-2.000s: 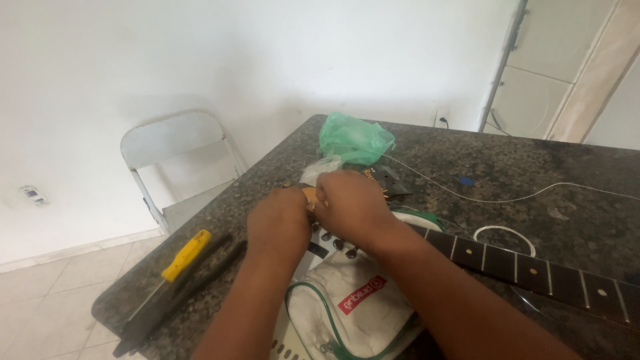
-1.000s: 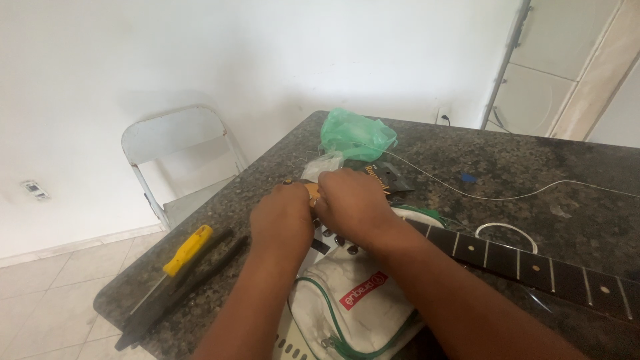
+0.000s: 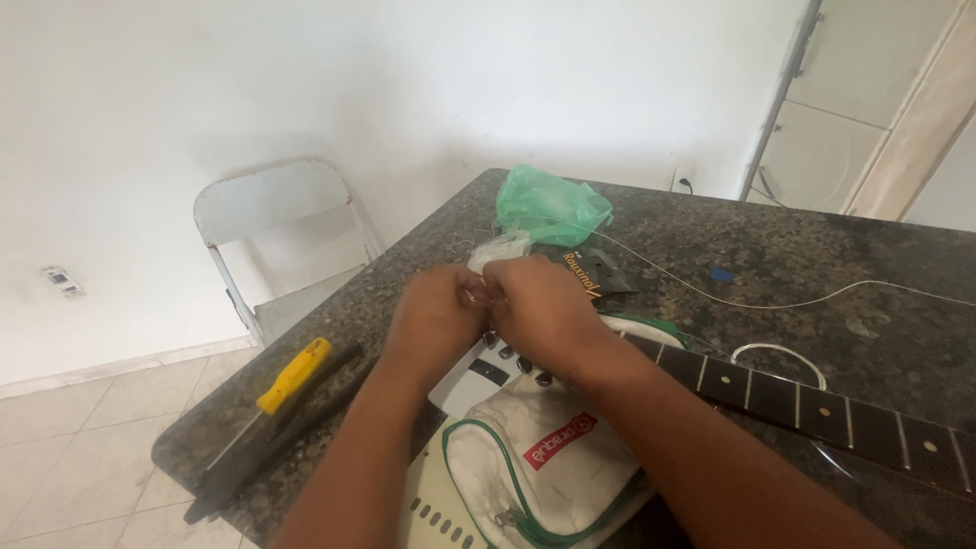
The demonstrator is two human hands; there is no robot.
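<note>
My left hand (image 3: 438,324) and my right hand (image 3: 537,313) meet at the guitar's headstock, fingertips pinched close together; what lies between them is mostly hidden. Metal tuning pegs (image 3: 524,365) show just below my right hand. The guitar's dark fretboard (image 3: 770,404) with dot inlays runs off to the right. Beneath the headstock end lies a white cloth pouch (image 3: 549,457) with green piping and a red label. A thin pale string (image 3: 686,286) stretches from near the green bag across the table to the right edge.
On the granite table (image 3: 412,274) lie a green plastic bag (image 3: 545,206), a clear plastic bag (image 3: 499,250), a black printed packet (image 3: 602,274), a blue pick (image 3: 720,274) and a coiled string (image 3: 785,349). A yellow-handled screwdriver (image 3: 293,377) rests at the left edge. A folding chair (image 3: 274,206) stands beyond.
Both hands stay at the headstock and their grip has shifted slightly. The orange-brown wood seen between them earlier is now covered by the fingers.
</note>
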